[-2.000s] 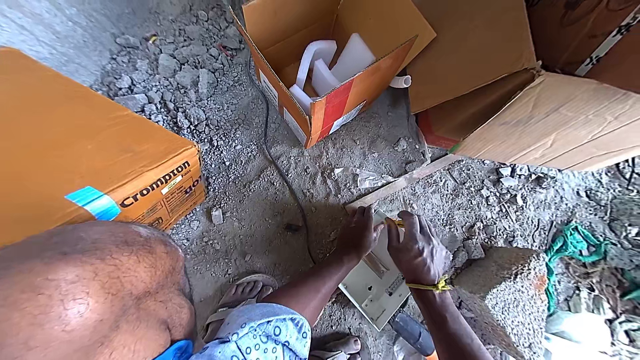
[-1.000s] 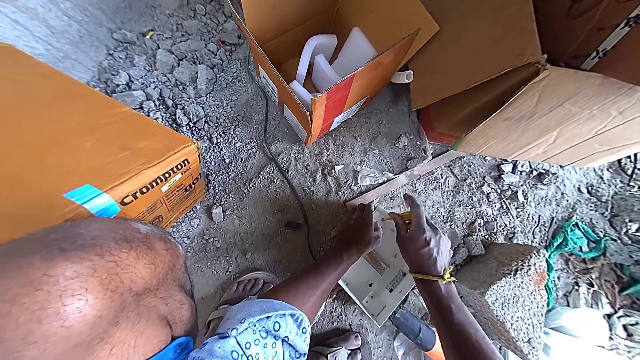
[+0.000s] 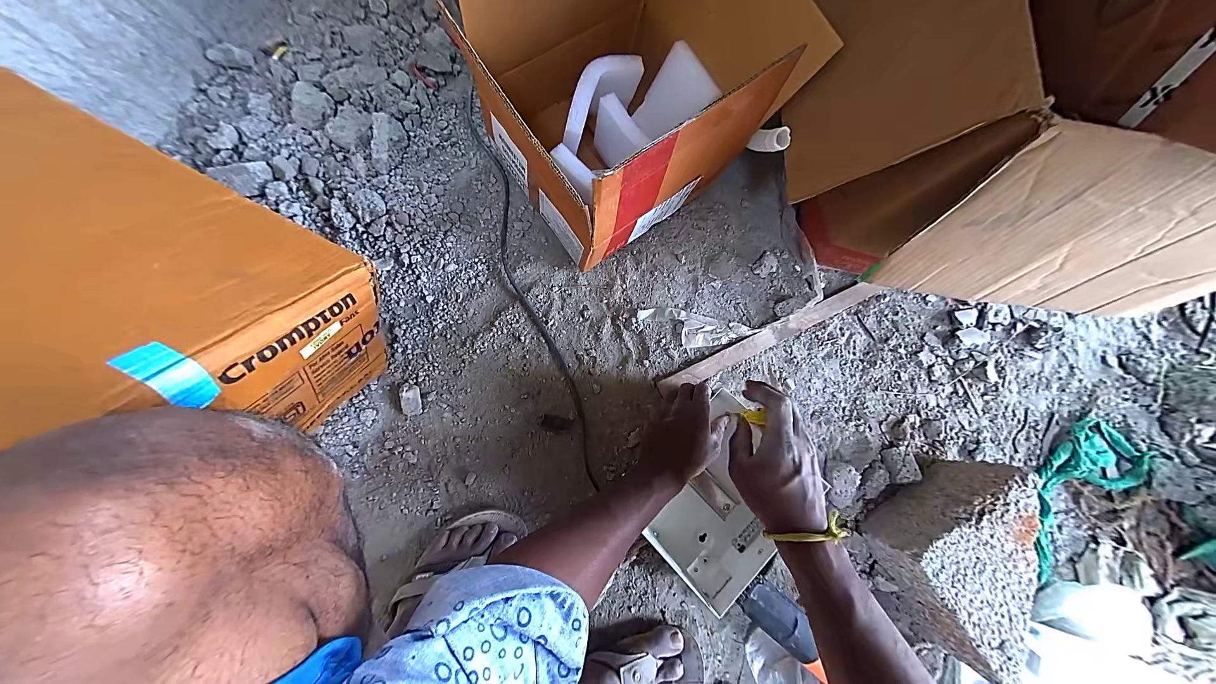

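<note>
A cream plastic electrical box or plate (image 3: 698, 560) lies on the dusty ground, tilted, its lower part showing slots, a keyhole opening and a printed patch. My left hand (image 3: 682, 437) rests at its upper left edge, fingers bent against it. My right hand (image 3: 779, 456) is closed on a small yellow object (image 3: 753, 417), perhaps a screwdriver handle, above the box's upper end; most of it is hidden by the fingers. A dark grey tool (image 3: 781, 619) with an orange part lies below the box, partly behind my right forearm.
A flat wooden strip (image 3: 769, 337) runs behind the hands. An open carton (image 3: 698, 180) holds white foam pieces (image 3: 608, 95). A Crompton carton (image 3: 171, 266) stands left, more cardboard (image 3: 1064, 218) right. A black cable (image 3: 537, 328) crosses the ground. A concrete block (image 3: 959, 551) sits beside my right arm.
My right hand's fingers have shifted around the yellow object. My left hand has stayed at the box's upper left edge.
</note>
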